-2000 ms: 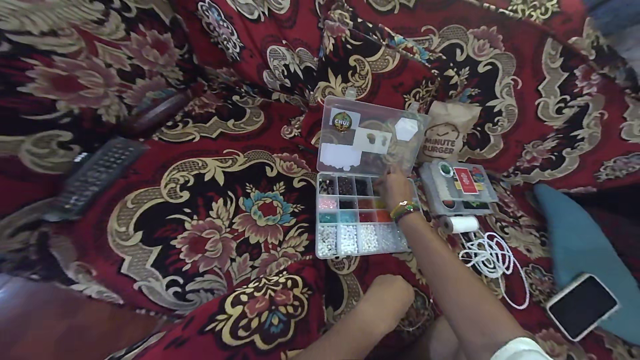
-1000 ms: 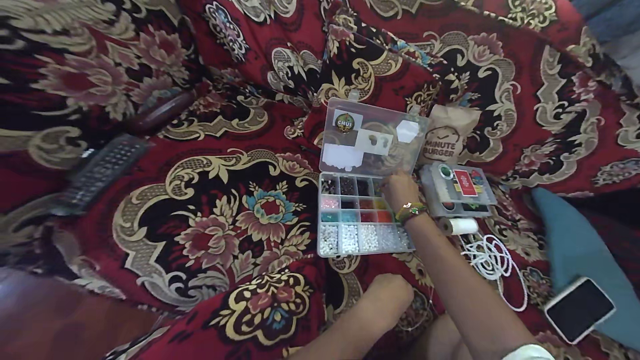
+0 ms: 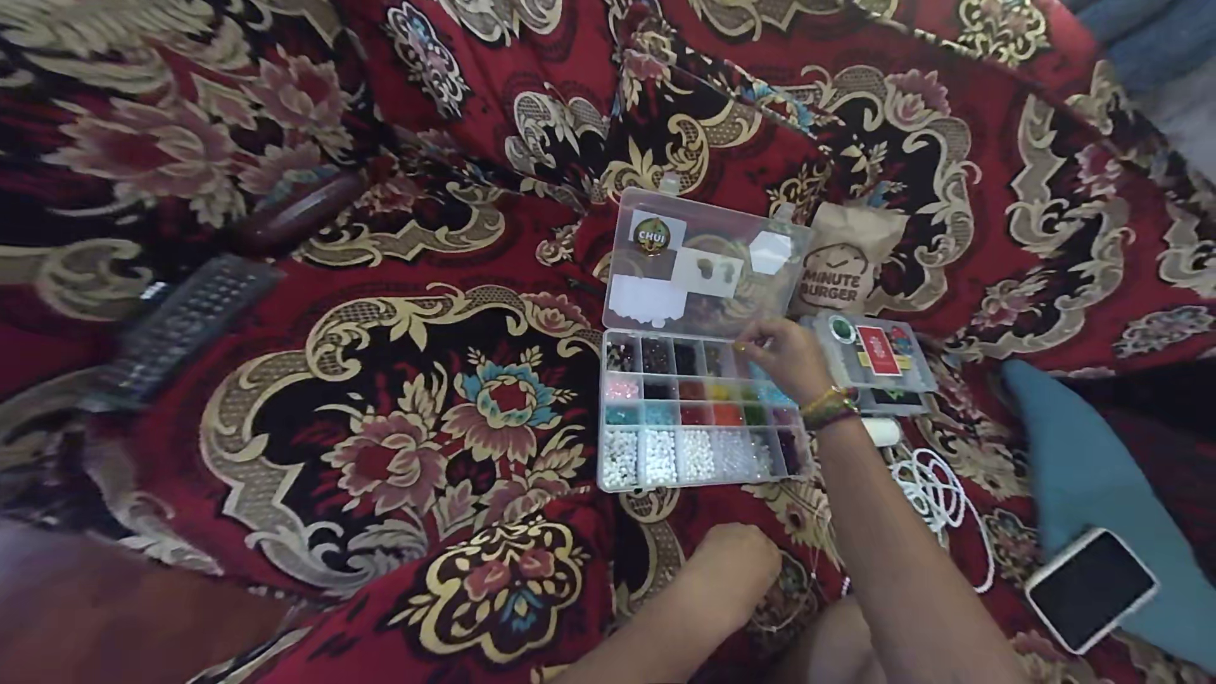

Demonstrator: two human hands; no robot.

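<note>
An open clear plastic bead organizer (image 3: 602, 408) lies on the patterned cloth, its lid (image 3: 700, 261) folded back. Its compartments hold beads: white ones (image 3: 659, 458) along the near row, pink, teal, red, orange, yellow and dark ones above. My right hand (image 3: 784, 356), with bead bracelets (image 3: 829, 407) on the wrist, is over the upper right compartments. Its fingertips are together near a tiny yellowish spot; whether they grip a bead is unclear. My left hand (image 3: 739, 570) is curled below the organizer, seen from the back, its fingers hidden. A thin beaded strand (image 3: 810, 579) lies near it.
Right of the organizer are a paper bag (image 3: 841, 261), a second plastic case (image 3: 879, 353), a thread spool (image 3: 881, 432) and white cord (image 3: 936, 494). A phone (image 3: 1092, 589) lies on teal fabric (image 3: 1073, 446). At left are a remote control (image 3: 185, 332) and a dark red object (image 3: 302, 211).
</note>
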